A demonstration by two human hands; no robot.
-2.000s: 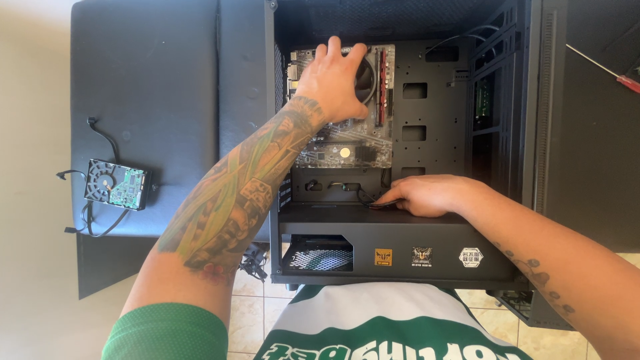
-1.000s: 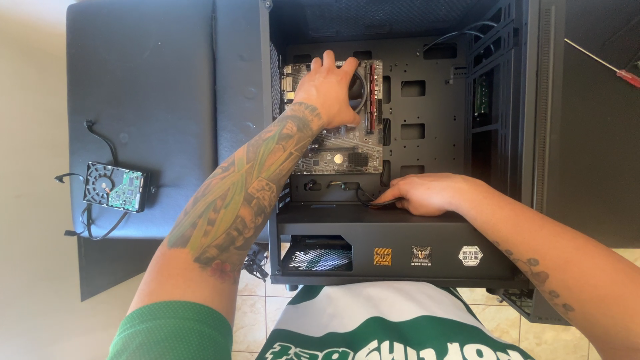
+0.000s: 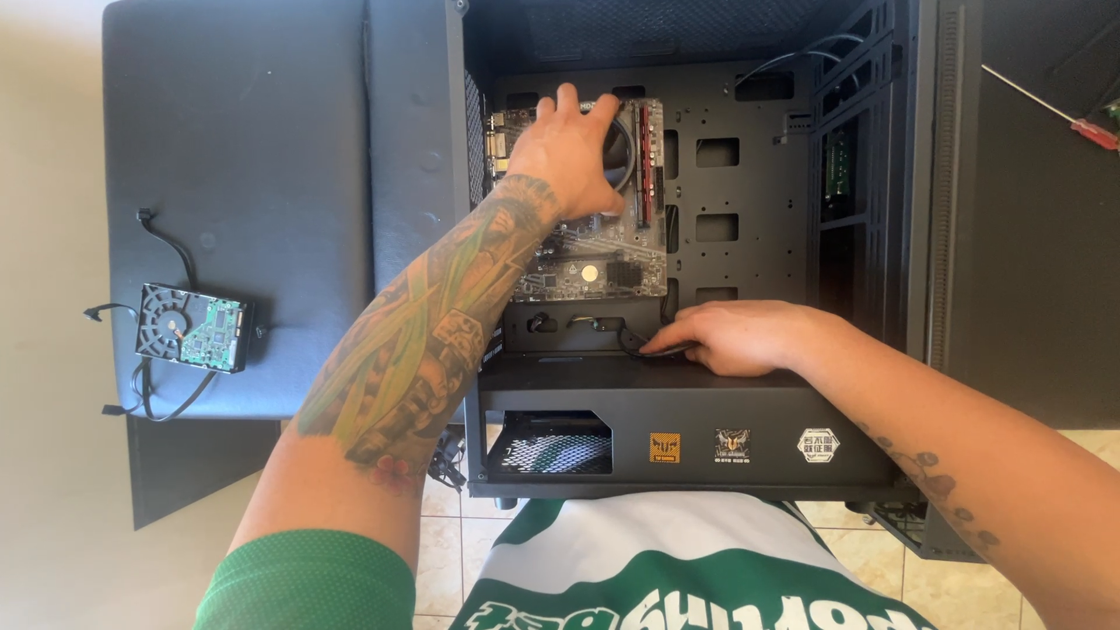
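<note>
My left hand (image 3: 573, 153) is spread over the round CPU cooler (image 3: 623, 156) on the motherboard (image 3: 604, 254), its fingers around the cooler's edge. The motherboard lies at the left inside an open black computer case (image 3: 761, 188). Red memory modules (image 3: 646, 166) stand just right of the cooler. Below the board, my right hand (image 3: 731, 337) has thumb and finger on a black cable (image 3: 652, 350), above the power supply shroud (image 3: 560, 374). Small connector wires (image 3: 595, 322) come through a cutout beside it.
A hard disk drive (image 3: 192, 328) with black cables (image 3: 171, 241) lies on the padded black surface (image 3: 236, 131) at left. A screwdriver with a red handle (image 3: 1094, 133) lies at far right. The case's side frame (image 3: 932, 201) rises right of my right hand.
</note>
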